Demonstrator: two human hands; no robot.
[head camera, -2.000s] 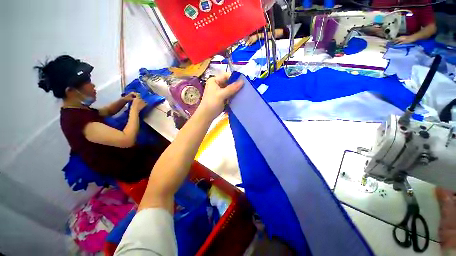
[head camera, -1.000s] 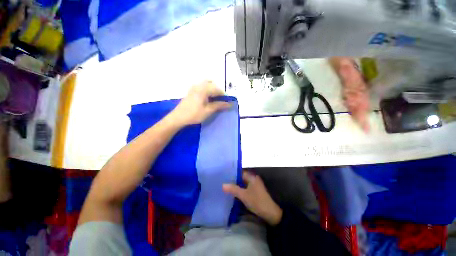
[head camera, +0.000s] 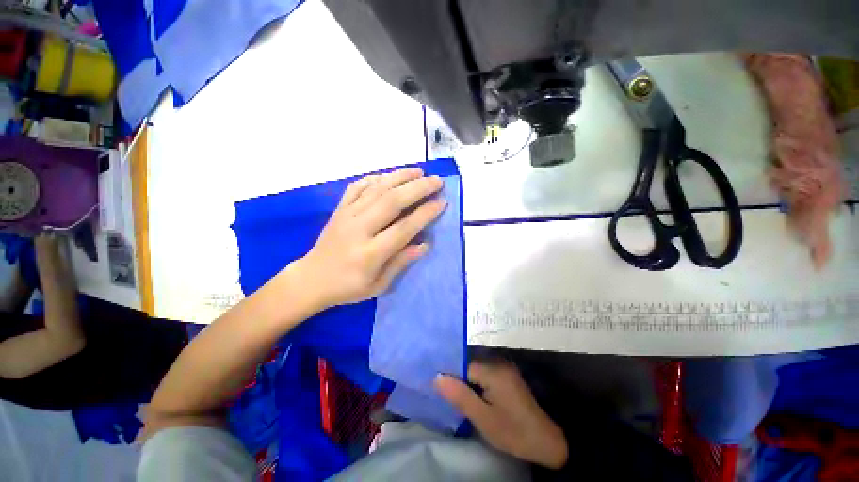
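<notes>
A bright blue panel (head camera: 283, 226) with a pale blue facing strip (head camera: 419, 311) along its right edge lies on the white table and hangs over the front edge. My left hand (head camera: 377, 231) lies flat on the panel near its top right corner, fingers on the strip. My right hand (head camera: 504, 409) holds the panel's right edge below the table edge, thumb on top, fingers hidden. The panel's top corner is just left of and below the sewing machine's needle area (head camera: 494, 136).
Black-handled shears (head camera: 673, 207) and a pink fuzzy strip (head camera: 801, 141) lie right of the needle. Other blue panels (head camera: 207, 42) are at the back left. Red baskets (head camera: 348, 405) stand below the edge. Another person's arm (head camera: 58, 301) shows at far left.
The view has swung from the left side down to the machine and moved closer. The panel, earlier raised by my left hand, now lies flat, its corner near the needle. My right hand has come into view.
</notes>
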